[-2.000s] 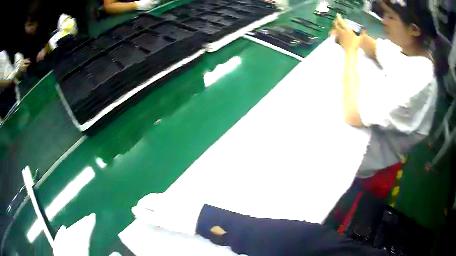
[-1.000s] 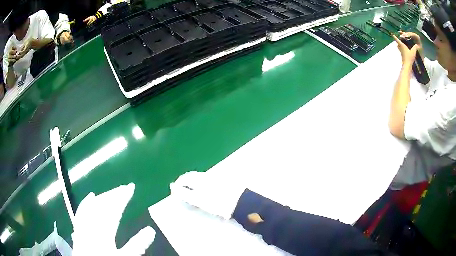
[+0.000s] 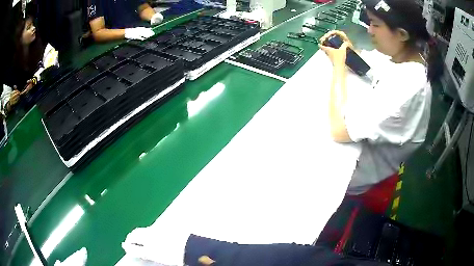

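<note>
My right hand [image 3: 153, 245], in a white glove with a dark blue sleeve, is at the lower edge over the near end of the smooth white table sheet [image 3: 260, 171]. The glove blends into the white, so its fingers and anything in them cannot be made out. My left hand [image 3: 75, 258], also white-gloved, is mostly cut off by the bottom edge at left. Only a pale pointed part shows over the green bench [image 3: 171, 150]. No phone frame is visible in either hand.
Stacked black blister trays [image 3: 109, 88] stand along the far side. A white divider strip [image 3: 254, 70] lies near dark frames [image 3: 273, 56]. Another strip [image 3: 30, 234] is at lower left. A person [image 3: 387, 104] at right holds a dark object. Dark trays [image 3: 384, 239] are at lower right.
The view swung right and then back left. My left hand, spread with fingers apart one second ago, is now mostly out of view. My right hand stays over the sheet's near end.
</note>
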